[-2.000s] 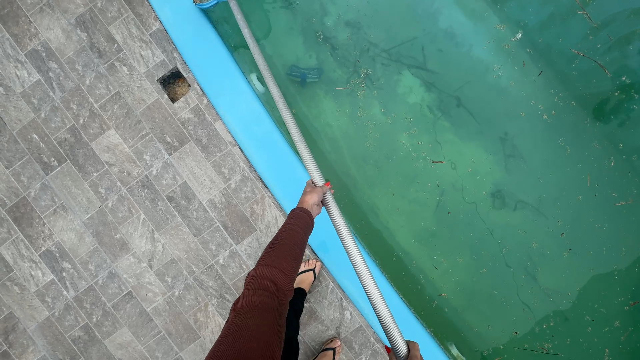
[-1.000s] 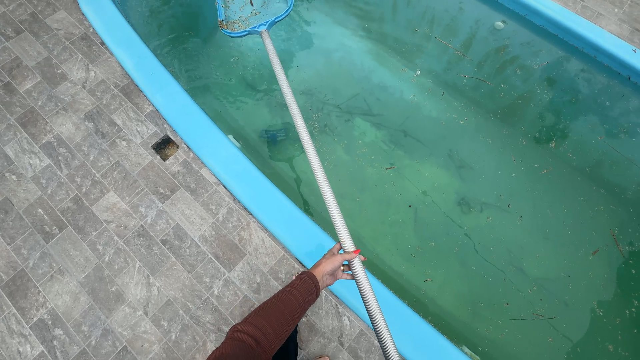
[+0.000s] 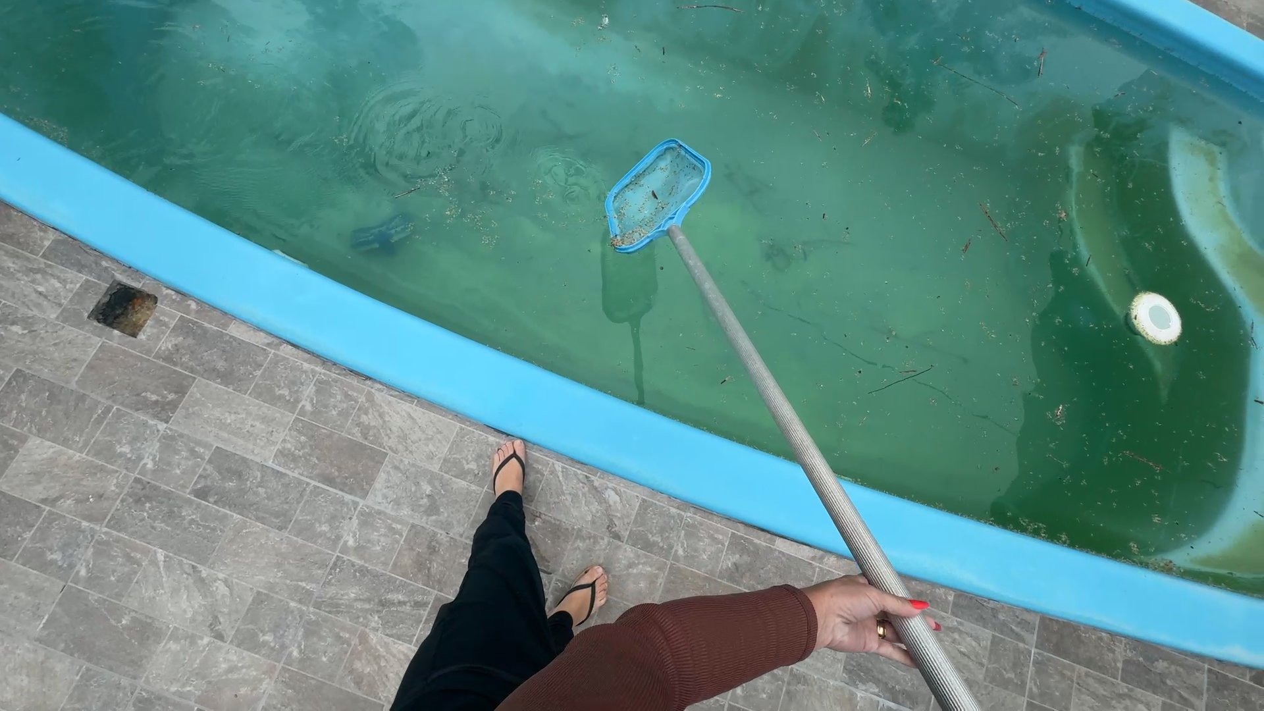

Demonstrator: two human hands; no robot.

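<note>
My left hand (image 3: 869, 617), with red nails and a ring, is closed around the ribbed metal pole (image 3: 820, 464) of a pool skimmer. The pole slants up and left from the bottom edge to the blue-framed skimmer net (image 3: 659, 196). Bits of debris lie in its mesh. Below the net a dark shadow or reflection shows on the green pool water (image 3: 889, 326); whether the frame touches the water I cannot tell. My right hand is out of view.
The light-blue pool rim (image 3: 395, 341) curves between water and grey paving (image 3: 237, 425). My sandalled feet stand near it. A square hole (image 3: 122, 308) sits in the paving. Twigs and leaf bits litter the water; a round white fitting (image 3: 1154, 318) shows at right.
The skimmer net, at the top edge a second ago, is now over the middle of the water, with ripples left of it. The view has shifted. My left hand still holds the pole.
</note>
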